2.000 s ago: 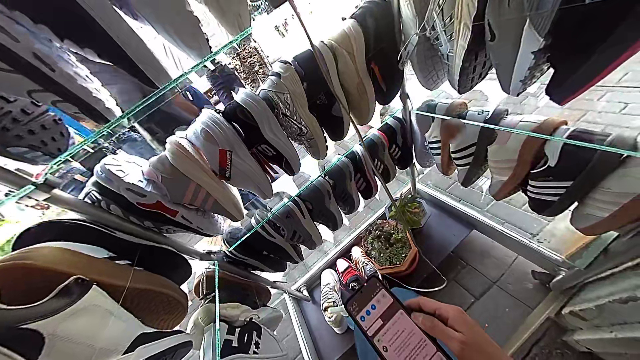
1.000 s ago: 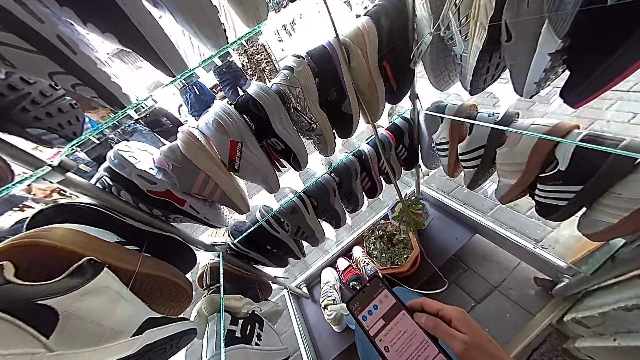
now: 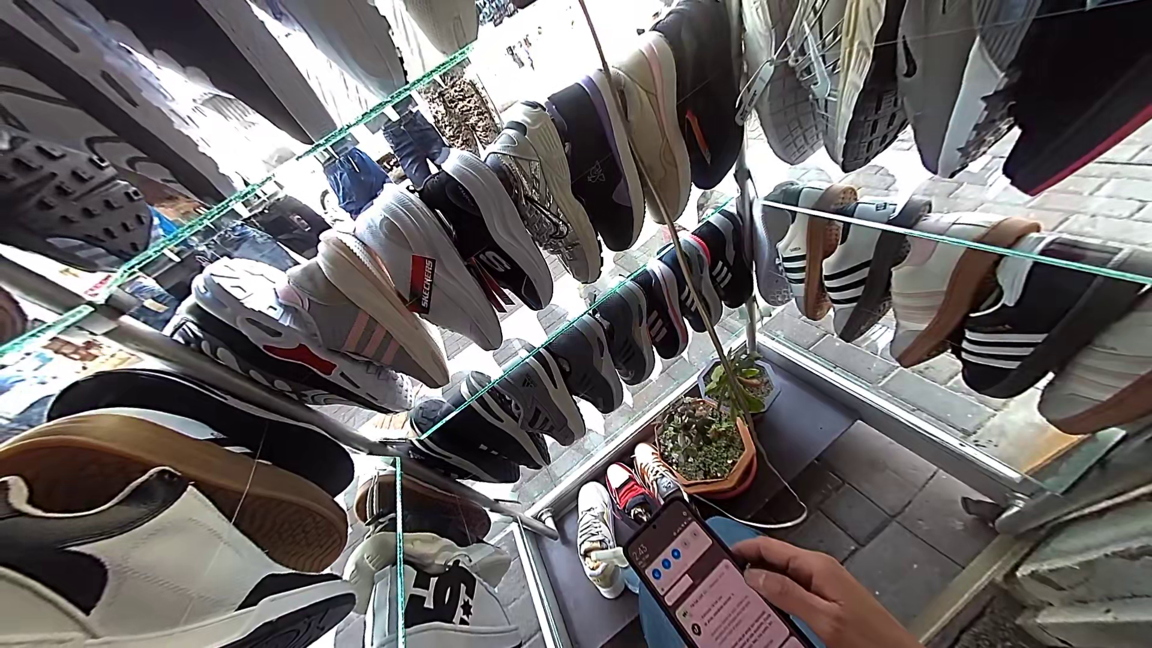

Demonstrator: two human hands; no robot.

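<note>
A smartphone [image 3: 706, 585] with a lit screen is tilted at the lower centre. My right hand [image 3: 810, 589] comes from the lower right, with its fingers along the phone's right edge. My left hand is not in view. Part of a denim-clad leg [image 3: 661, 621] shows behind the phone. Beyond its top edge are a white sneaker [image 3: 596, 531], a red sneaker [image 3: 627, 490] and an orange-and-white sneaker [image 3: 657, 470] on the dark base of the display.
Glass shelves [image 3: 540, 346] carry rows of sneakers ahead and at both sides. A metal rail [image 3: 225, 369] crosses the left. A potted succulent plant [image 3: 702, 445] and a smaller potted plant [image 3: 742, 382] stand low in the corner, near a white cable [image 3: 778, 524]. Paving [image 3: 882, 513] lies at the right.
</note>
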